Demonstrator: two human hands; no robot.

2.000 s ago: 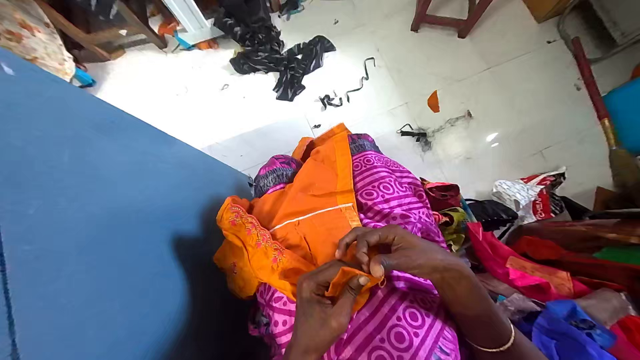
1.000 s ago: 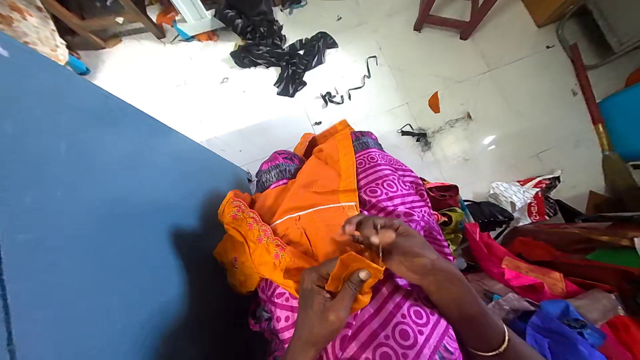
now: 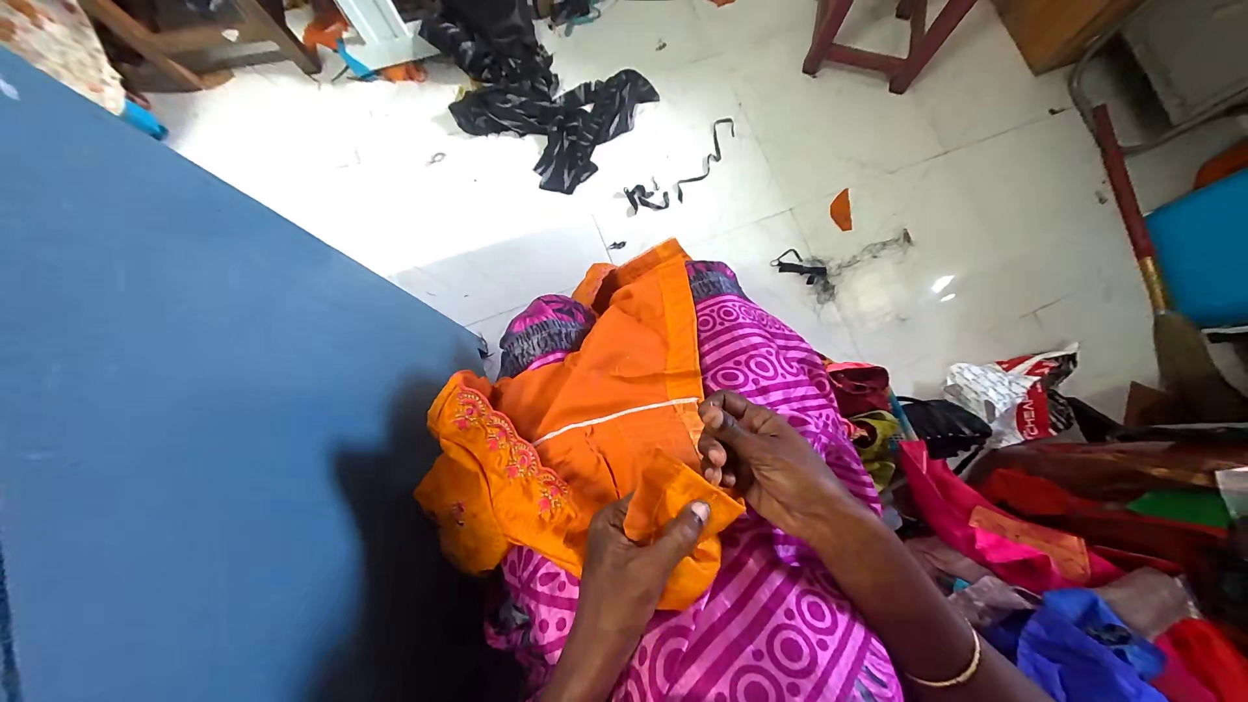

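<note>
An orange garment (image 3: 624,380) with a white strip and an embroidered scalloped edge (image 3: 507,448) lies across my lap, over purple patterned clothing (image 3: 780,624). My left hand (image 3: 639,556) grips a folded corner of the orange cloth, its thumb on top. Just to the upper right, my right hand (image 3: 760,453) has thumb and index finger pinched together beside the cloth; whatever is between them is too small to make out. A bangle (image 3: 951,668) circles the right wrist.
A blue panel (image 3: 195,341) fills the left side. Black cloth (image 3: 575,117), dark strips and an orange scrap (image 3: 840,210) lie on the tiled floor. Colourful fabrics (image 3: 1024,526) are heaped at right, near a broom (image 3: 1131,205). A red stool (image 3: 877,58) stands at the top.
My right hand, earlier touching the cloth close to my left fingers, has moved up and away from that folded corner. The left hand keeps its grip on the orange cloth.
</note>
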